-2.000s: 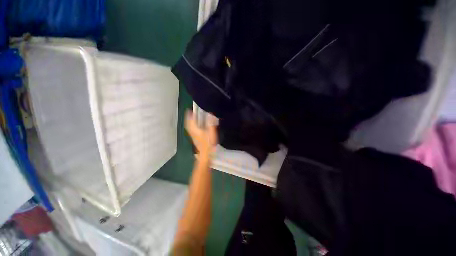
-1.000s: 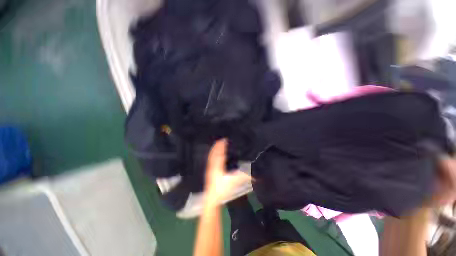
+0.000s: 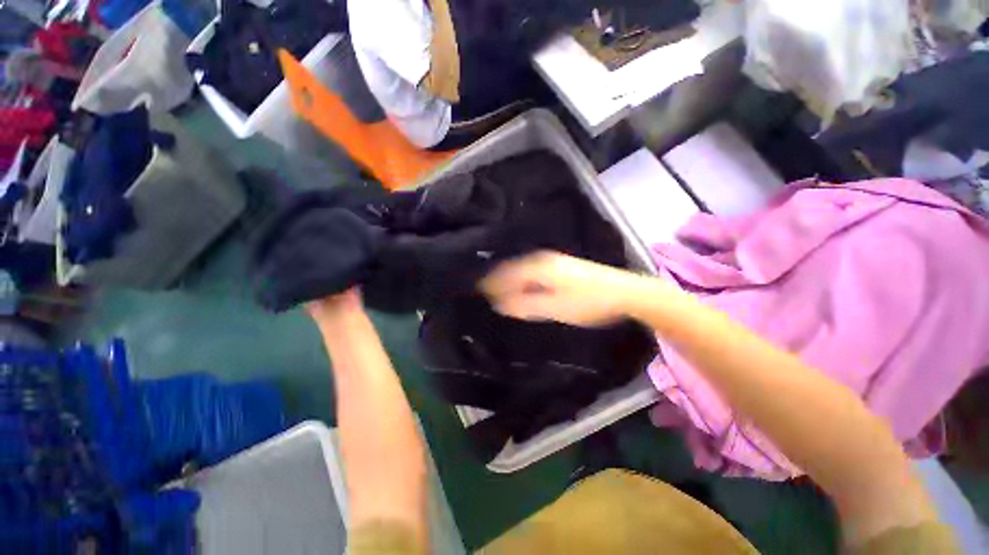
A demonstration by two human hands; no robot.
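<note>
A pile of black garments (image 3: 542, 358) fills a white-grey bin in front of me. My left hand (image 3: 334, 307) is under a bunched dark garment (image 3: 320, 247) at the bin's left side and holds it up; the fingers are largely hidden by the cloth. The garment stretches right, over the bin. My right hand (image 3: 542, 288) is over the black cloth in the bin, slightly blurred; whether its fingers grip the cloth is unclear.
Pink garments (image 3: 846, 293) are heaped to the right of the bin (image 3: 564, 442). An empty-looking grey bin (image 3: 266, 493) and blue baskets (image 3: 195, 417) stand at the lower left. More bins with dark garments, an orange piece (image 3: 352, 130) and a person's white sleeve (image 3: 390, 54) are further ahead.
The view has shifted to show more of the workshop. My left hand now holds dark cloth up at the left. My right hand has moved from the far right to over the bin.
</note>
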